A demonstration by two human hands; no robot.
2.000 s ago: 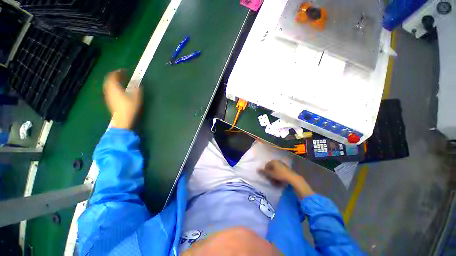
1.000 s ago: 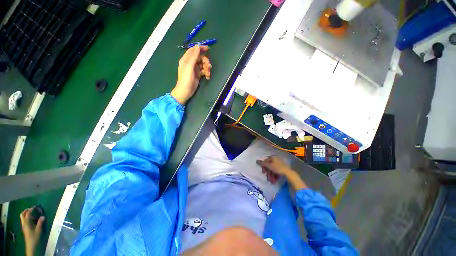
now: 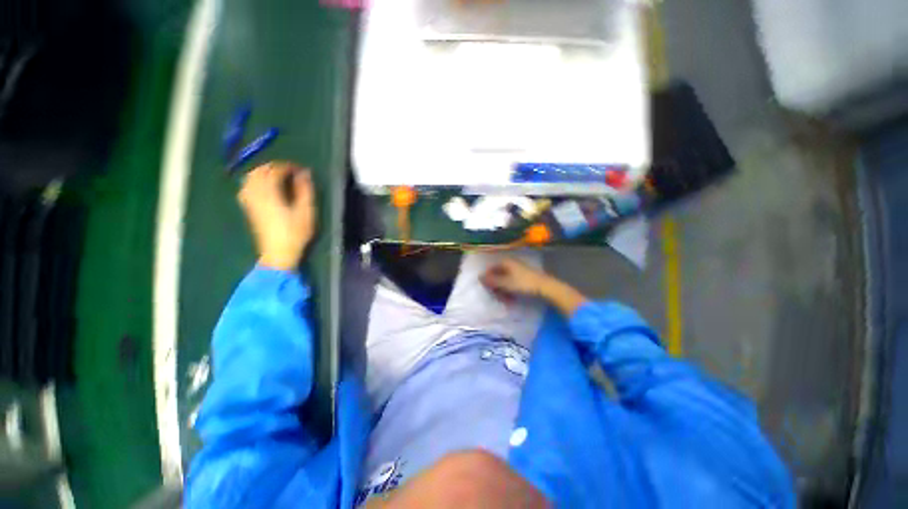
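Note:
The picture is blurred. My left hand (image 3: 279, 211) is over the green surface (image 3: 289, 60), just below the blue-handled side cutters (image 3: 251, 141) and apart from them. A dark spot shows between its thumb and fingers; I cannot tell whether it is a held part or shadow. My right hand (image 3: 515, 279) rests on my lap with loosely bent fingers and nothing visible in it. The white press machine (image 3: 498, 109) stands ahead; its grey plate (image 3: 528, 22) is cut off by the top edge, and no round part can be made out there.
Below the machine, the ledge holds white pieces (image 3: 488, 212), an orange-ended lead (image 3: 403, 196) and a dark keypad device (image 3: 587, 216). A red button (image 3: 616, 178) ends the blue control strip (image 3: 558, 173). A white rail (image 3: 176, 219) runs along the left.
The view has turned and shifted, moving the machine left and up in the picture. My left hand has come from beyond the white rail to below the side cutters. My right hand remains on my lap.

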